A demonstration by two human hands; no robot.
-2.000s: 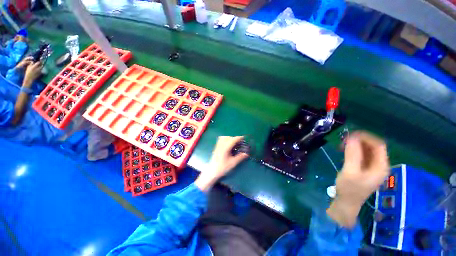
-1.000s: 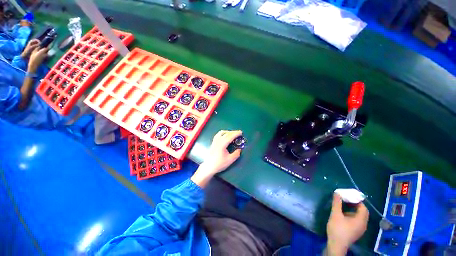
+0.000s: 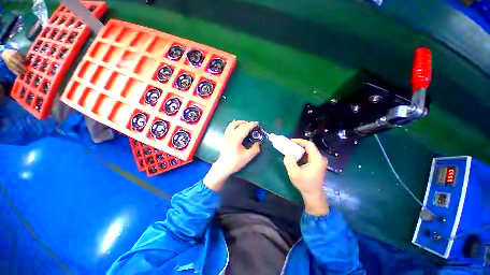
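My left hand [image 3: 235,147] holds a dark round part [image 3: 256,134] with a silver ring between thumb and fingers, just above the bench's front edge. My right hand [image 3: 309,169] holds a small white squeeze bottle [image 3: 288,147]. Its narrow tip points left and reaches the round part; whether it touches cannot be told. The black toggle press [image 3: 344,131] stands right of my hands, its silver arm and red handle [image 3: 422,69] sticking up at the right.
An orange-red parts tray [image 3: 126,56] lies left, its right columns filled with round parts. Another filled tray [image 3: 53,53] is further left, and one [image 3: 156,158] lies lower. A blue control box [image 3: 443,204] with a thin pale tube stands right. A person's hand [image 3: 13,60] is at far left.
My right hand has brought the white bottle left and up to the round part in my left hand. The camera view has shifted, with the press and control box now further right.
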